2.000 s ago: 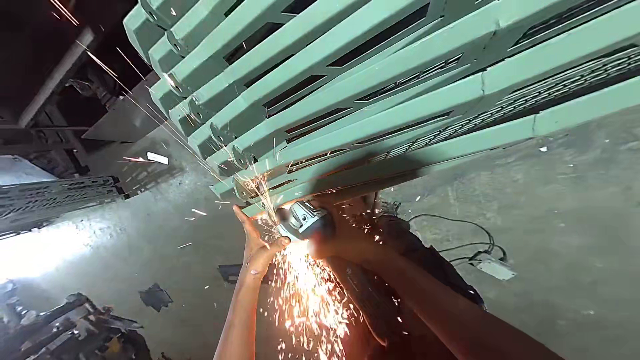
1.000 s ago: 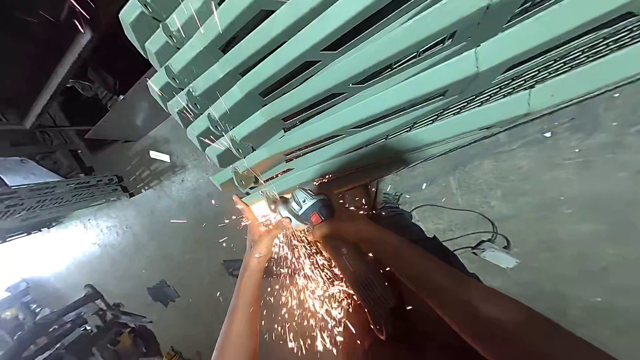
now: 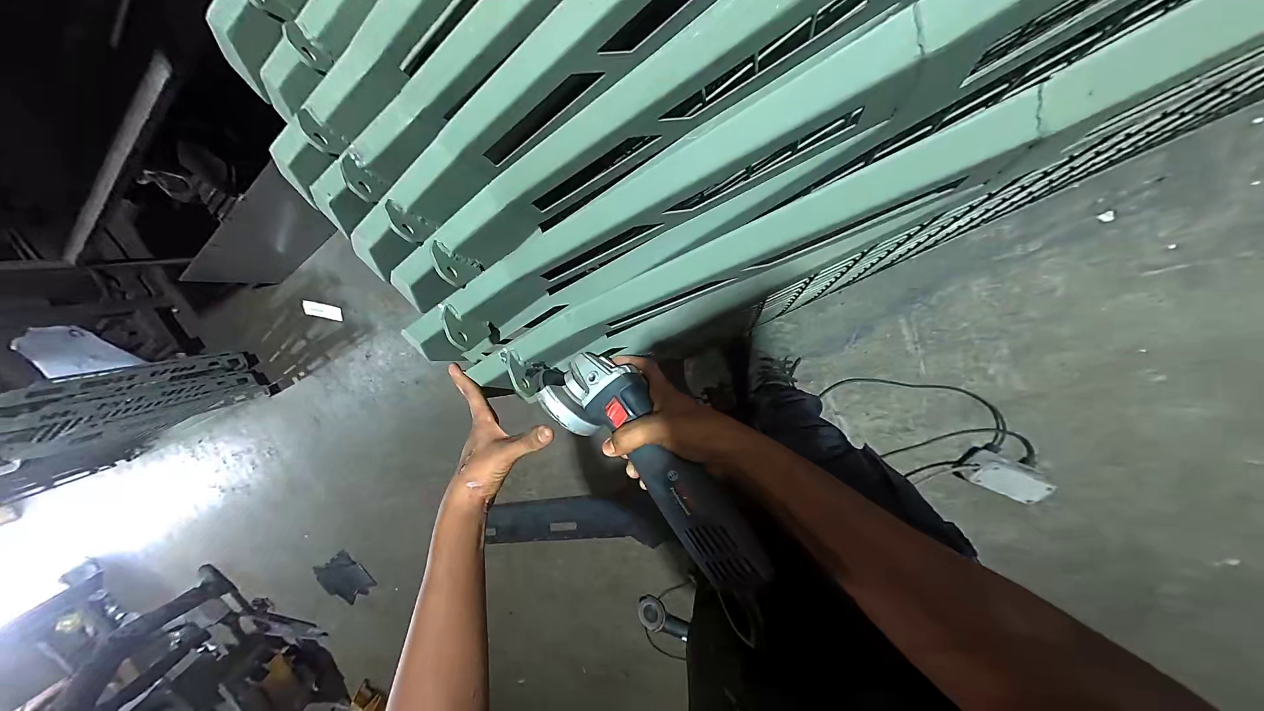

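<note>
My right hand [image 3: 662,420] is closed round the body of a Bosch angle grinder [image 3: 681,484], just behind its metal gear head. The grinder's disc and guard [image 3: 568,410] are beside a rounded metal tab [image 3: 515,373] at the lower end of the nearest green-painted steel panel [image 3: 632,316]. My left hand [image 3: 489,444] has its thumb and fingers spread. Its index fingertip is at the panel's lower corner; whether it touches cannot be told. More green panels with similar holed tabs [image 3: 454,265] are stacked behind.
A power strip [image 3: 1007,476] with cables lies on the floor at right. A second angle grinder [image 3: 662,617] and a dark metal bar [image 3: 563,518] lie below the panels. Scrap metal [image 3: 148,642] is piled at lower left, with further panels [image 3: 128,395] at left.
The sparks that streamed from the grinder in both earlier frames have stopped. My left thumb, near the grinder head before, is now apart from it.
</note>
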